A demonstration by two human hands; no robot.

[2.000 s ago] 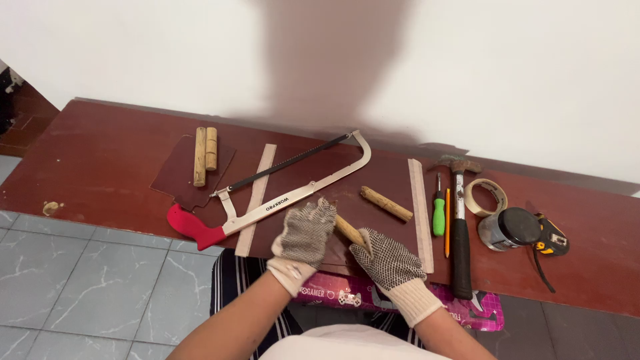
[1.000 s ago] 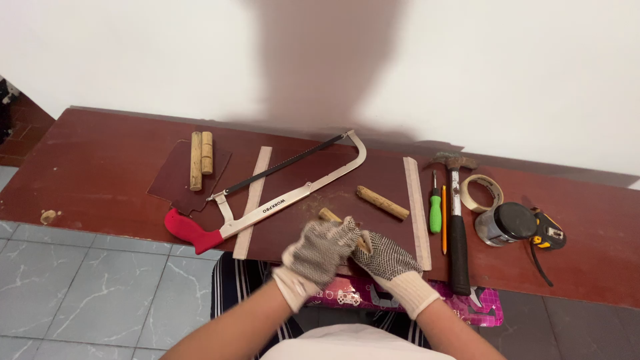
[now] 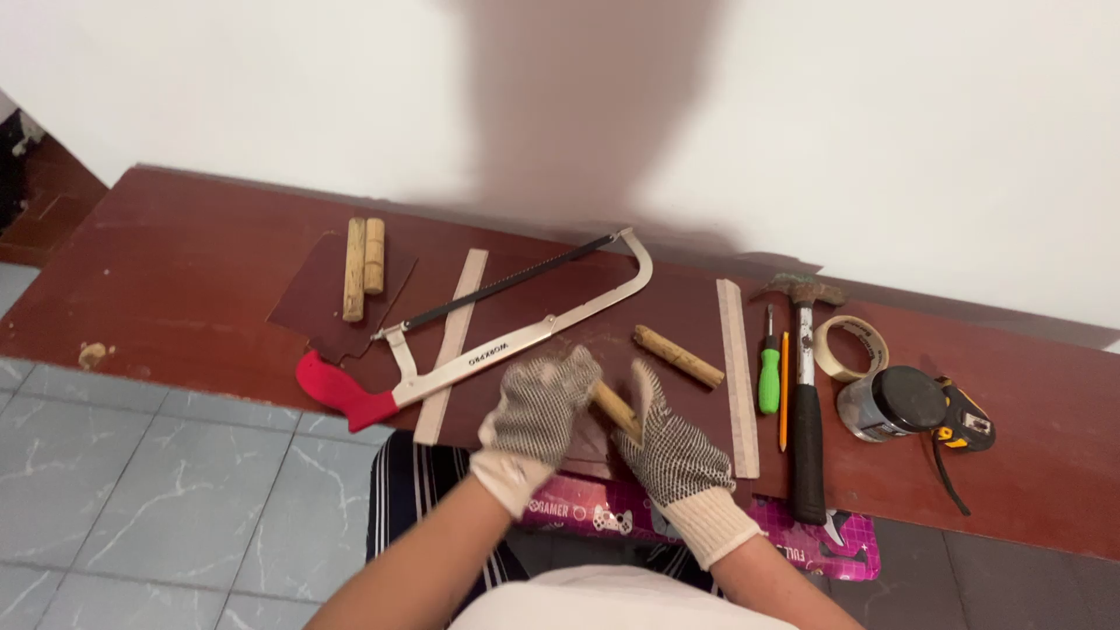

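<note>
My left hand point(image 3: 544, 407), in a dotted knit work glove, closes around the upper left end of a short bamboo piece point(image 3: 618, 409). My right hand point(image 3: 674, 446), gloved the same way, has the lower right end of that piece between thumb and palm. Just above my right hand lies another bamboo piece point(image 3: 678, 357) on the bench. A hacksaw point(image 3: 499, 350) with a red handle and black blade rests behind my left hand, across a pale wooden strip point(image 3: 451, 346). A second pale strip point(image 3: 739, 381) lies right of my right hand.
Two bamboo pieces point(image 3: 353, 269) lie at left on a dark sheet point(image 3: 306, 302). On the right of the wooden bench point(image 3: 201, 262) are a green screwdriver point(image 3: 769, 381), pencil point(image 3: 784, 394), claw hammer point(image 3: 807, 420), tape roll point(image 3: 851, 348), lidded jar point(image 3: 892, 404) and tape measure point(image 3: 964, 420). A wall stands behind.
My left hand, lower over the bamboo a second ago, is now farther up and left, showing more of the piece between my hands. The saw and other tools have stayed in place.
</note>
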